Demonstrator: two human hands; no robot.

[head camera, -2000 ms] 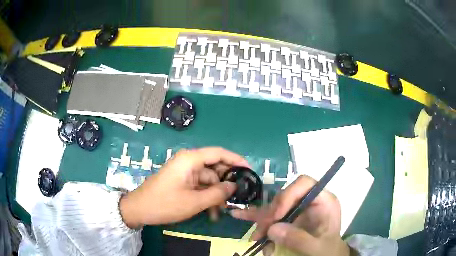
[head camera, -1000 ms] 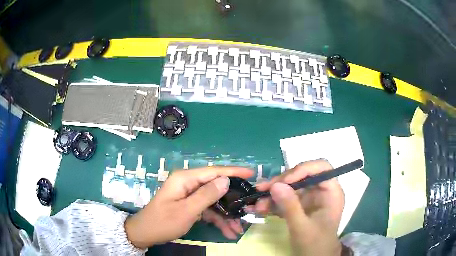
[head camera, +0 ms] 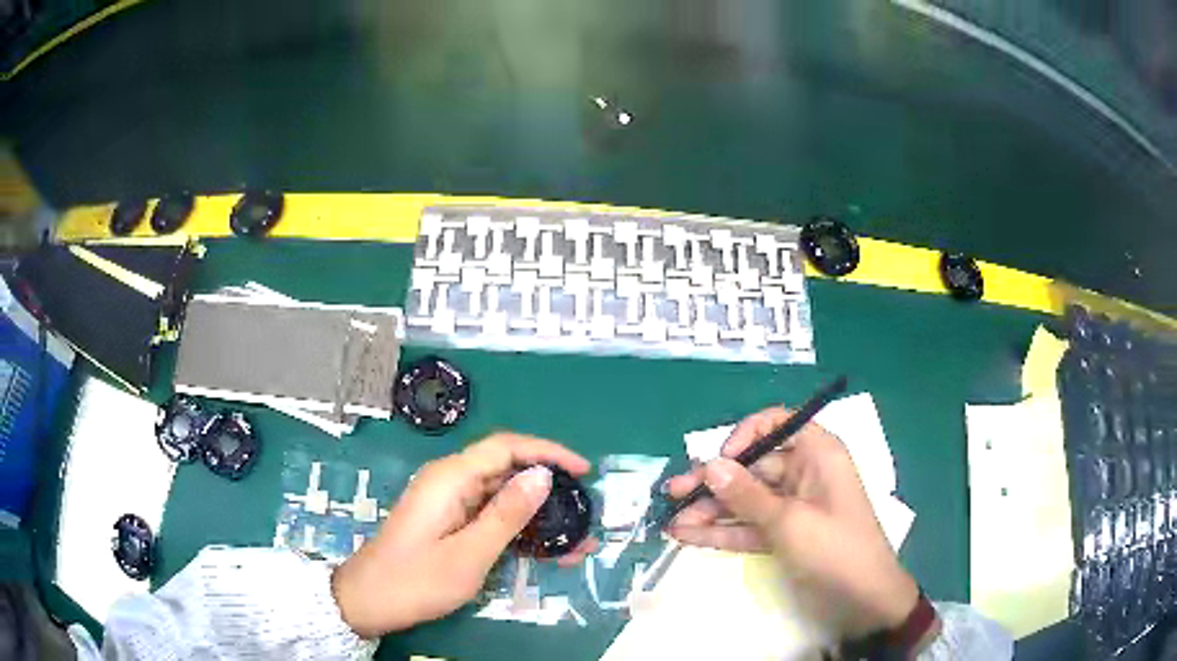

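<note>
My left hand (head camera: 445,536) holds a round black housing (head camera: 563,513) between thumb and fingers, low in the middle. My right hand (head camera: 807,517), to its right, holds slim black tweezers (head camera: 774,439) like a pen. The tweezer tip is near the fingers, apart from the housing; whether it grips anything is unclear. A partly used clear liner (head camera: 338,497) with sparse T shapes lies under and beside my left hand. White release-paper sheets (head camera: 858,446) lie behind and under my right hand.
A full sheet of die-cut pieces (head camera: 607,287) lies by the yellow strip (head camera: 349,217). Black housings (head camera: 434,394) lie around the mat and on the strip. A grey sheet stack (head camera: 265,349) is at left. Yellow backing paper (head camera: 1020,517) and a clear blister tray (head camera: 1129,478) are at right.
The view has tilted up, so the bench items sit lower. My right hand and the tweezers have moved off the housing to the right. My left hand still holds the housing.
</note>
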